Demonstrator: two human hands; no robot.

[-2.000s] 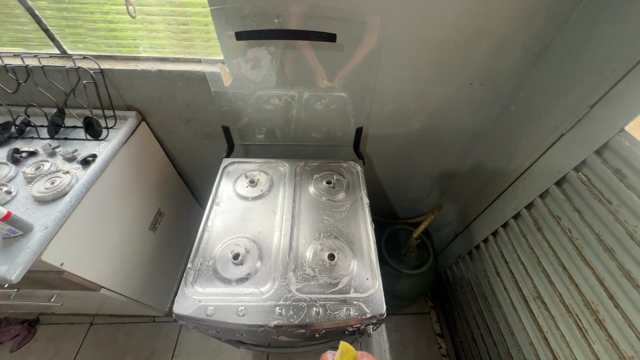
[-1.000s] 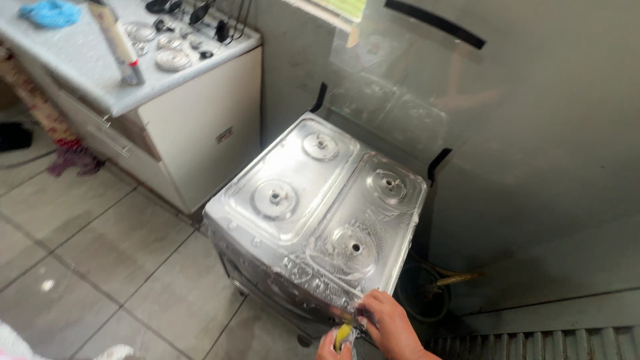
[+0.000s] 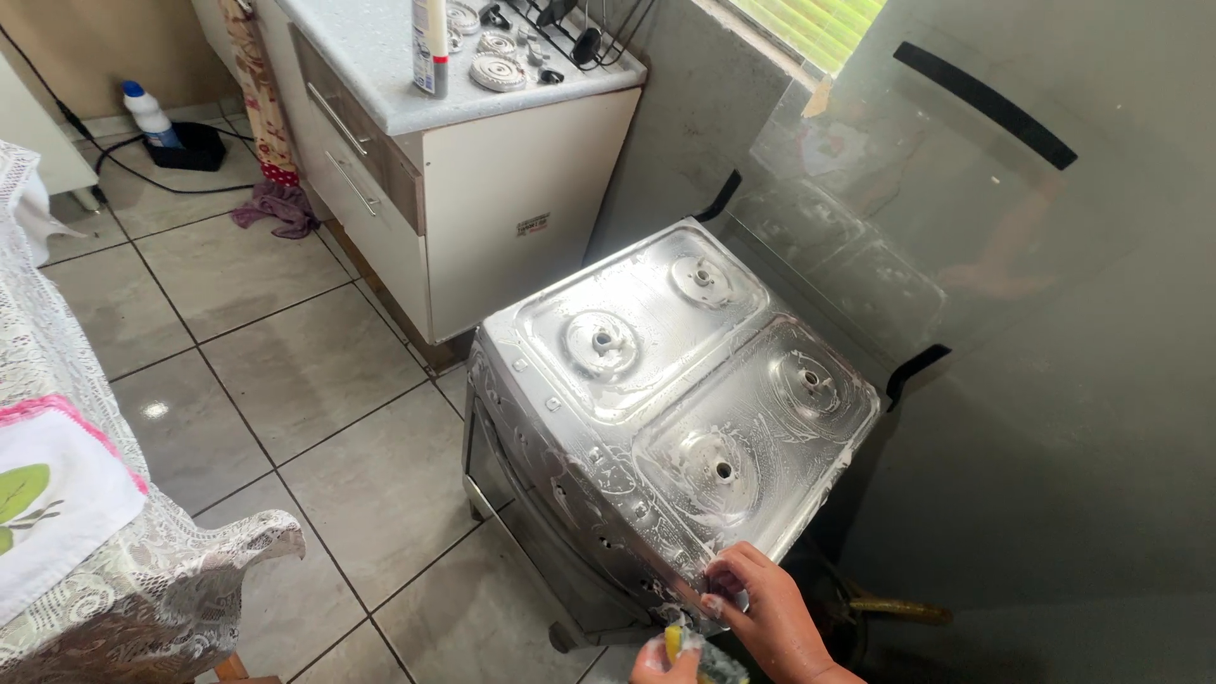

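Observation:
My left hand (image 3: 663, 662), low in the head view, grips a soapy yellow-and-dark sponge (image 3: 705, 658) beside the front right corner of the stove. My right hand (image 3: 760, 603) rests at that corner with its fingers curled; whether it holds anything is hidden. The steel stovetop (image 3: 617, 418) is wet and streaked with suds, its burner seats bare of caps and grates. Suds also lie on the stove's front panel (image 3: 579, 518). The raised glass lid (image 3: 855, 190) leans by the wall behind.
A counter (image 3: 380, 57) left of the stove bears burner parts (image 3: 498, 71), a tube-shaped container (image 3: 430, 47) and a black wire rack. A lace-covered table (image 3: 199, 560) stands at left. A purple cloth (image 3: 277, 209) and a bleach-type bottle (image 3: 152, 116) are on the floor side.
Two seconds ago only a bit of one hand and yellow sponge showed; now both hands are at the stove's front right corner. The view has turned left.

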